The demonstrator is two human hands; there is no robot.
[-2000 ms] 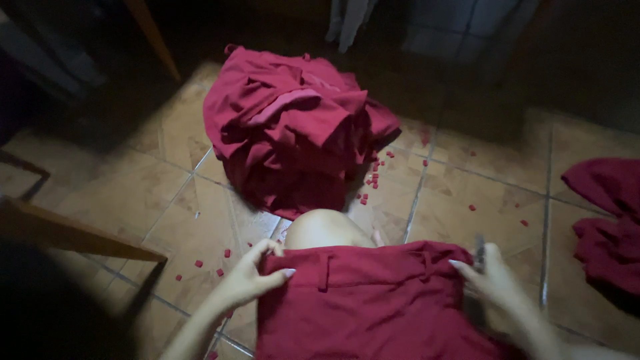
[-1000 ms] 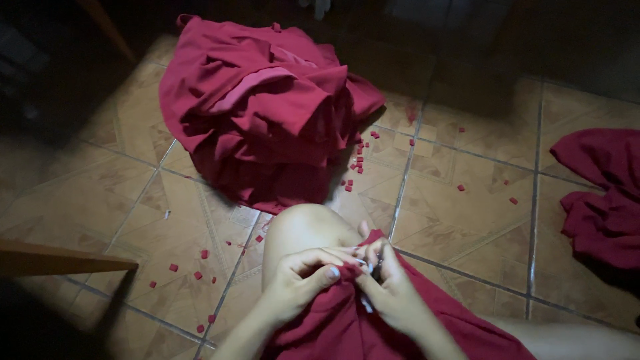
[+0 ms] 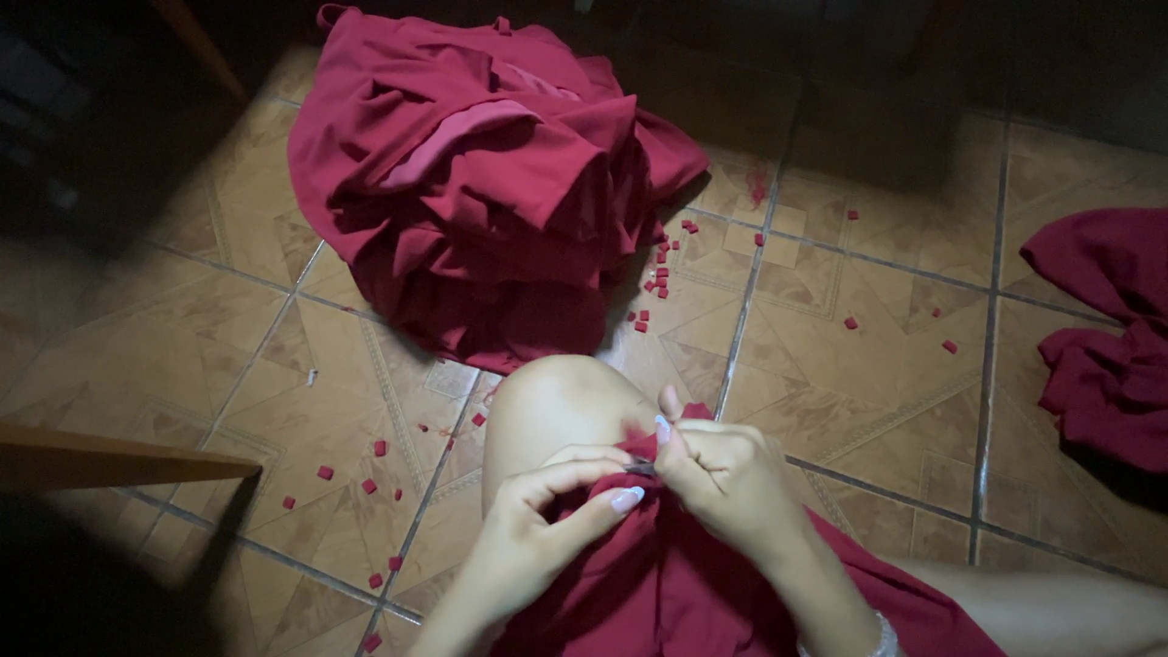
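Observation:
A red fabric garment (image 3: pixel 639 575) lies across my lap, with its upper edge bunched beside my bare knee. My left hand (image 3: pixel 557 520) pinches a fold of it between thumb and fingers. Close by on the right, my right hand (image 3: pixel 721 465) is closed around a small metal tool (image 3: pixel 641 468), perhaps a thread snipper or blade; its tip touches the cloth between both hands. Most of the tool is hidden in the fingers. Loose red threads (image 3: pixel 636 431) stick up from the cloth near the tip.
A large heap of red garments (image 3: pixel 474 182) sits on the tiled floor ahead. More red cloth (image 3: pixel 1113 365) lies at the right. Small red fabric bits (image 3: pixel 662 273) are scattered about the tiles. A wooden leg (image 3: pixel 119 459) juts in from the left.
Two seconds ago my hands held the garment's waistband spread wide; now they are close together at a bunched edge. The metal tool now touches the cloth between them.

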